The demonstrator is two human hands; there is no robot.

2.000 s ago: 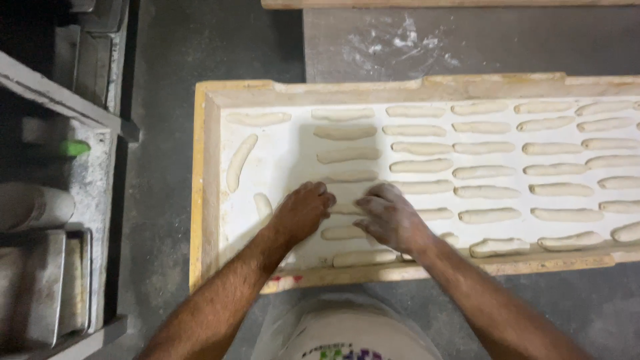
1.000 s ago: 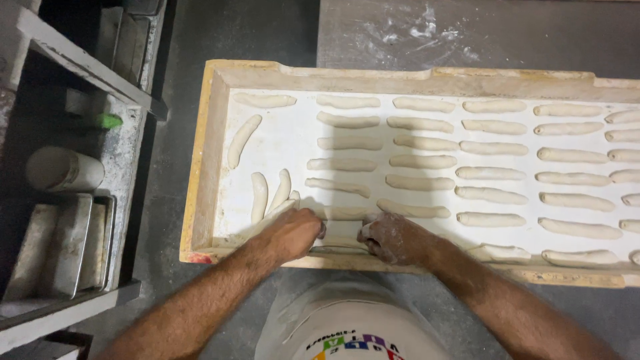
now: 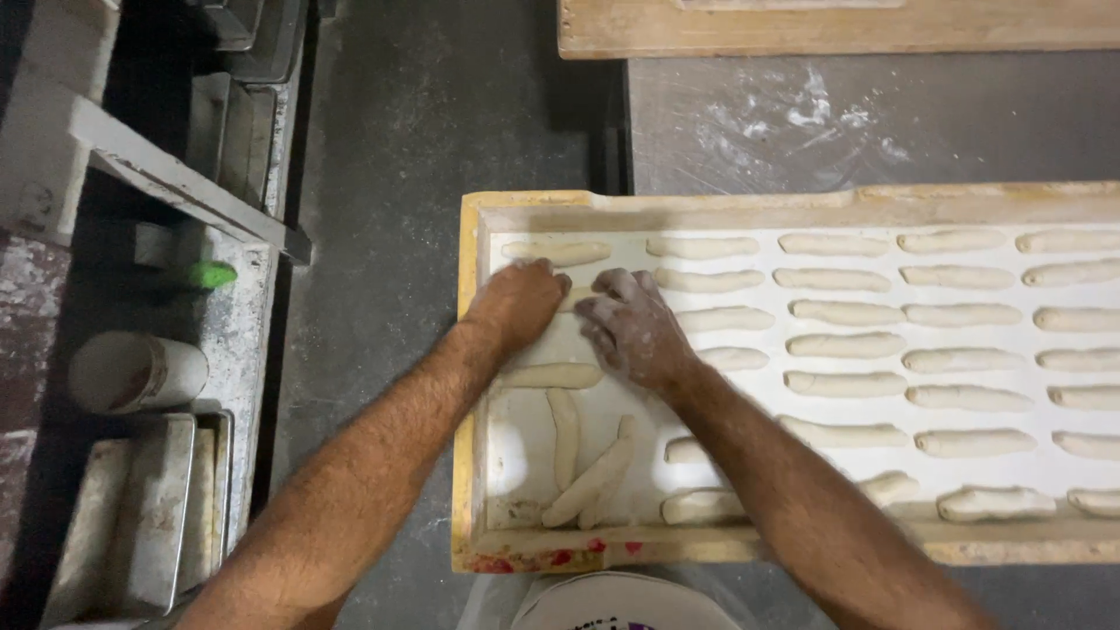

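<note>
A shallow wooden tray [image 3: 525, 203] holds several rows of pale dough sticks. Near its upper left corner, my left hand [image 3: 522, 302] and my right hand [image 3: 632, 324] have their curled fingers at the two ends of one dough stick [image 3: 576, 300], partly hidden between them. Another dough stick [image 3: 557, 254] lies just above. Below my hands a dough stick [image 3: 553, 376] lies crosswise, with an upright dough stick [image 3: 565, 437] under it. Two overlapping dough sticks [image 3: 604, 477] slant near the lower left corner. My right fingers look floury.
At the left, a rack [image 3: 245, 324] carries metal pans [image 3: 140, 516], a white container [image 3: 140, 372] and a green object [image 3: 212, 275]. Beyond the tray lies a grey tabletop [image 3: 919, 122] dusted with flour, with another wooden tray [image 3: 787, 35] on it. A printed shirt [image 3: 621, 604] shows at the bottom edge.
Both hands have moved from the tray's near side to its upper left part. Sticks at the left end now lie differently, one of them crosswise below my hands. The view has shifted.
</note>
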